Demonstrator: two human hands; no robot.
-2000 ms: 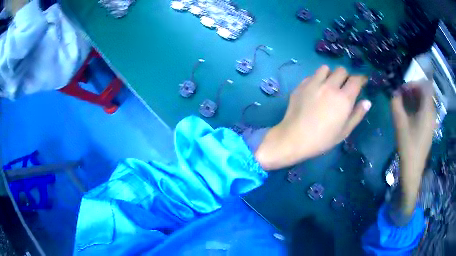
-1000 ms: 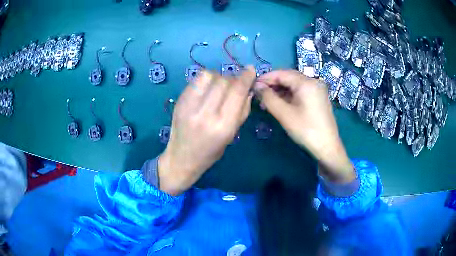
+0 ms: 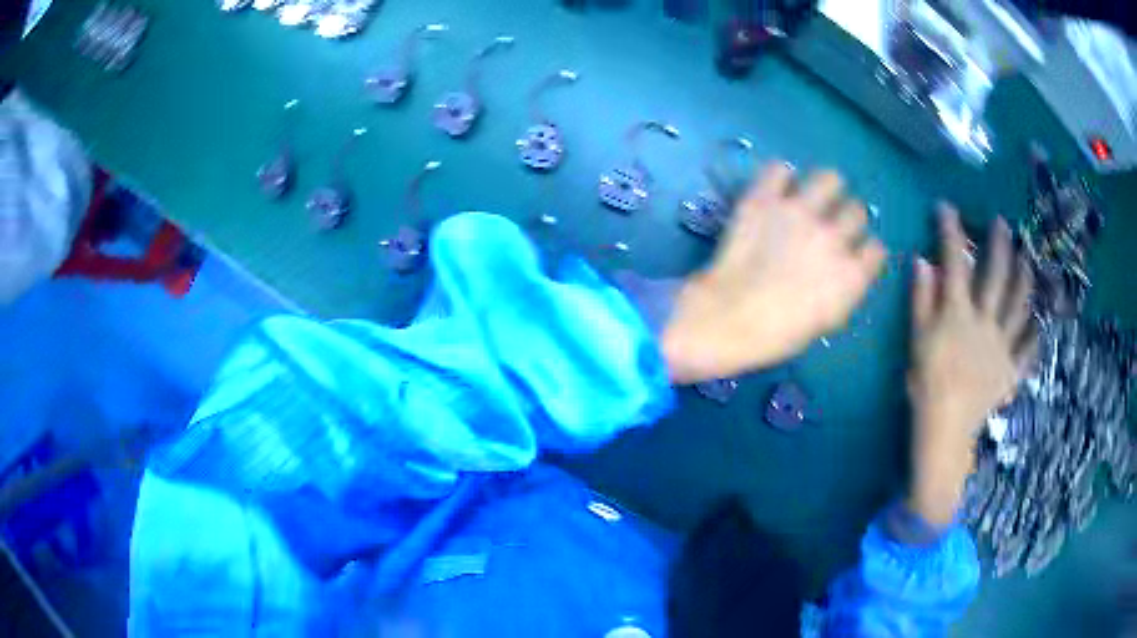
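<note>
Wired modules (image 3: pixel 541 146), dark with pale centres and thin curved leads, lie in rows on the dark green mat (image 3: pixel 698 486). My left hand (image 3: pixel 776 280) is over the right end of the rows, palm down and blurred, fingers spread, with nothing visible in it. It hides part of the mat and perhaps some modules. Another module (image 3: pixel 787 406) lies below it. My right hand (image 3: pixel 970 327) is raised to the right, fingers apart and blurred, with no held thing visible. It is beside the board pile (image 3: pixel 1060 436).
A white bench unit (image 3: pixel 923 62) stands at the upper right, near a red-lit switch (image 3: pixel 1100 148). Stacked boards (image 3: pixel 318 15) lie at the top left edge. A person's sleeve (image 3: pixel 40 187) and a red stool (image 3: pixel 131 249) are at left; a blue stool (image 3: pixel 50 505) is lower left.
One second ago both hands met over the modules with fingers pinched; now they are apart and spread. The view has turned, and the bench unit shows at the upper right.
</note>
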